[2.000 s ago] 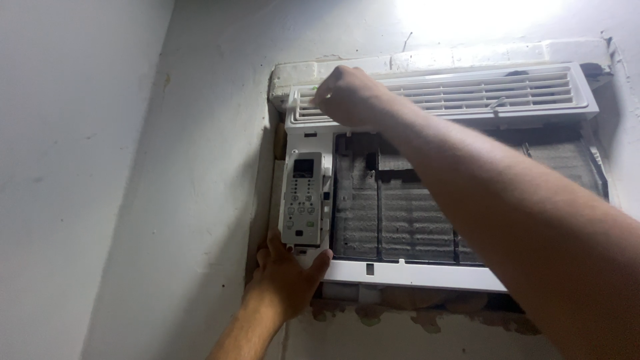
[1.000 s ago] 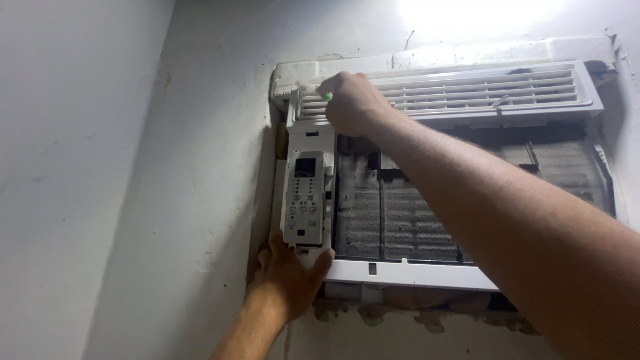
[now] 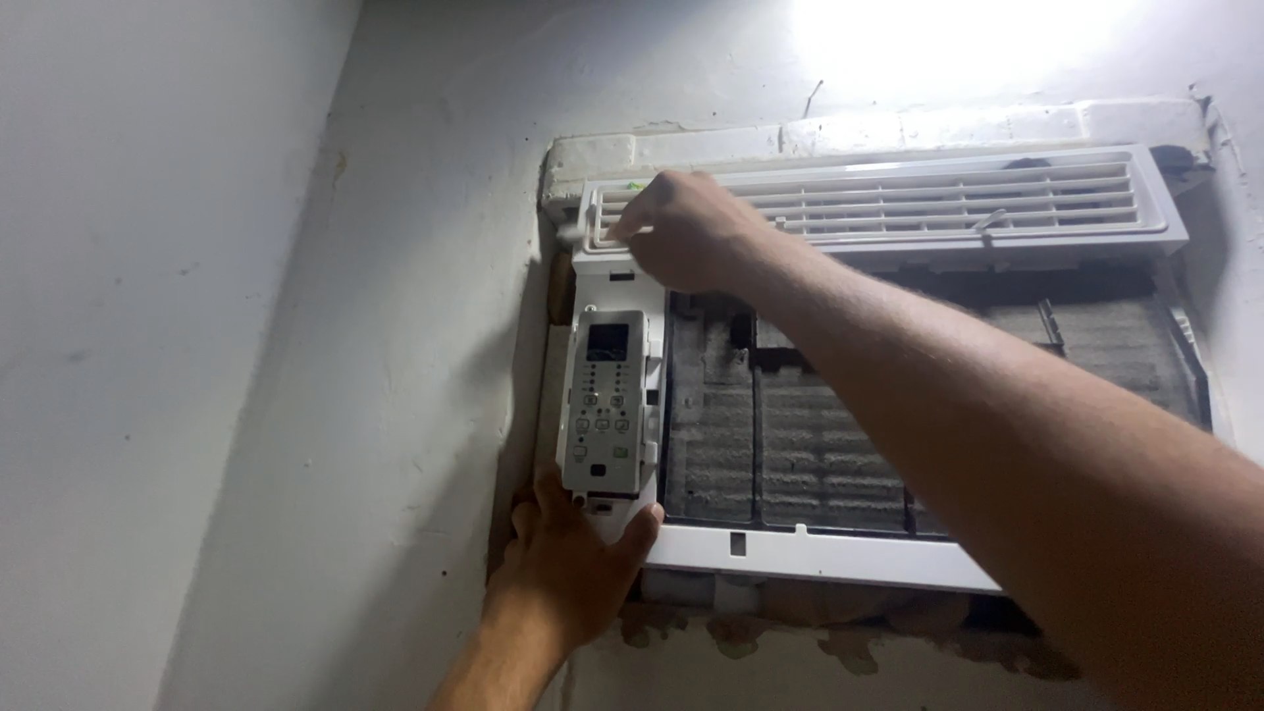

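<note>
A window air conditioner with a white plastic front frame (image 3: pixel 829 558) sits in a wall opening. My left hand (image 3: pixel 568 573) grips the frame's lower left corner, thumb on the front and fingers at the side, just under the grey control panel (image 3: pixel 604 405). My right hand (image 3: pixel 681 232) is at the left end of the white louvered air grille (image 3: pixel 889 207), its fingers bent against the slats; whether it holds anything is hidden. A small bright green thing (image 3: pixel 637 186) shows just above those fingers. Dusty grey coil fins or filter (image 3: pixel 829 434) lie behind the frame, partly covered by my right forearm.
White painted walls (image 3: pixel 425 296) meet in a corner at the left. A rough masonry ledge (image 3: pixel 691 145) runs above the unit. Below the frame, the opening's edge (image 3: pixel 849 642) is broken and stained. A bright light glares at the top right.
My right hand shifts slightly about the left end of the grille, and its fingers now point down at the slats. My left hand stays at the lower left corner.
</note>
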